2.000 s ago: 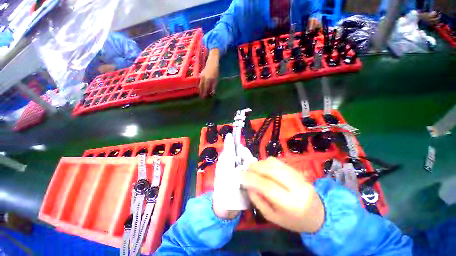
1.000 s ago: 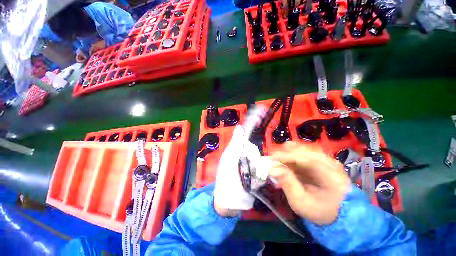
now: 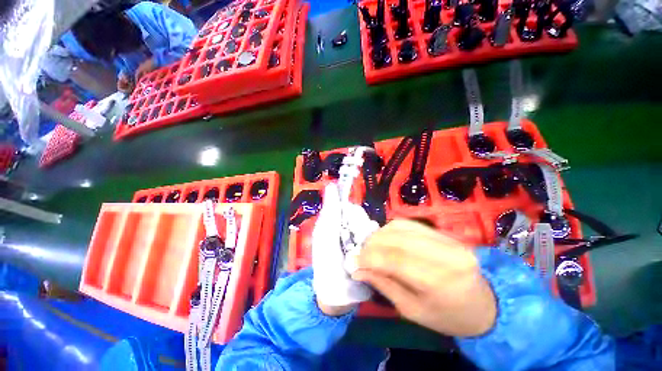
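My left hand (image 3: 337, 253), in a white glove, holds a wristwatch upright over the pocketed watch tray (image 3: 456, 230). The pale grey watch strap (image 3: 351, 168) sticks up above the glove; the watch head is mostly hidden between my hands. My right hand (image 3: 428, 279), which looks bare, pinches a small white cleaning cloth (image 3: 353, 259) against the watch. The red-orange tray under my hands holds watches with black straps (image 3: 420, 163) and grey straps (image 3: 475, 105), some hanging over its edges.
At left a paler long-slot tray (image 3: 168, 264) lies on another pocketed tray (image 3: 270, 217), with grey-strap watches (image 3: 211, 253) on its right side. Across the green bench (image 3: 247, 145) stand stacked trays (image 3: 243, 87) and a far tray (image 3: 464, 58). A person (image 3: 156, 32) bends at upper left near a clear bag.
A second ago the watch was turned, its face edge showing and a strap hanging down right; now the strap stands up and my right fingers cover the head. The view has shifted slightly.
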